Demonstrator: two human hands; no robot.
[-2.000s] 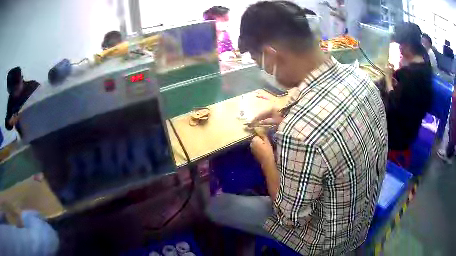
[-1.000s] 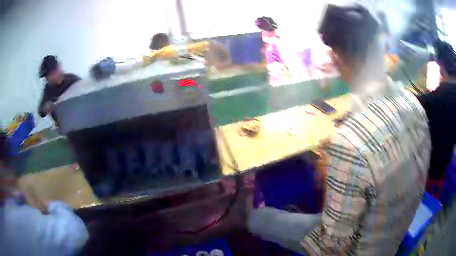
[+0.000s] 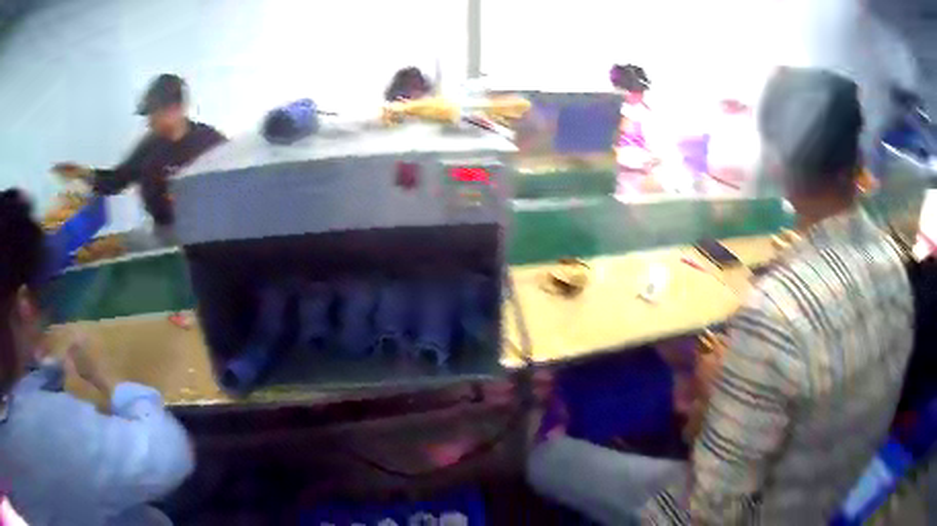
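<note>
Neither of my hands is in the picture. In front of me stands the grey metal heating oven (image 3: 339, 195), with a red switch and red digits. Inside its open front several blue hollow pieces (image 3: 395, 318) stand or lean side by side, and one (image 3: 252, 360) lies tilted at the left. A blue object (image 3: 291, 120) lies on top of the oven. Below, at the bottom edge, the blue tray (image 3: 329, 513) shows partly, with several white ring pieces (image 3: 421, 519) cut off by the frame.
A person in a checked shirt (image 3: 812, 349) sits at the right by the tan bench (image 3: 616, 298). A person in light blue (image 3: 92, 452) sits at the left. A person in black (image 3: 170, 164) is behind. A cable hangs below the oven.
The view has turned left and the oven has shifted to the middle of the picture. The person in light blue shows more, and the blue pieces inside the oven show more clearly.
</note>
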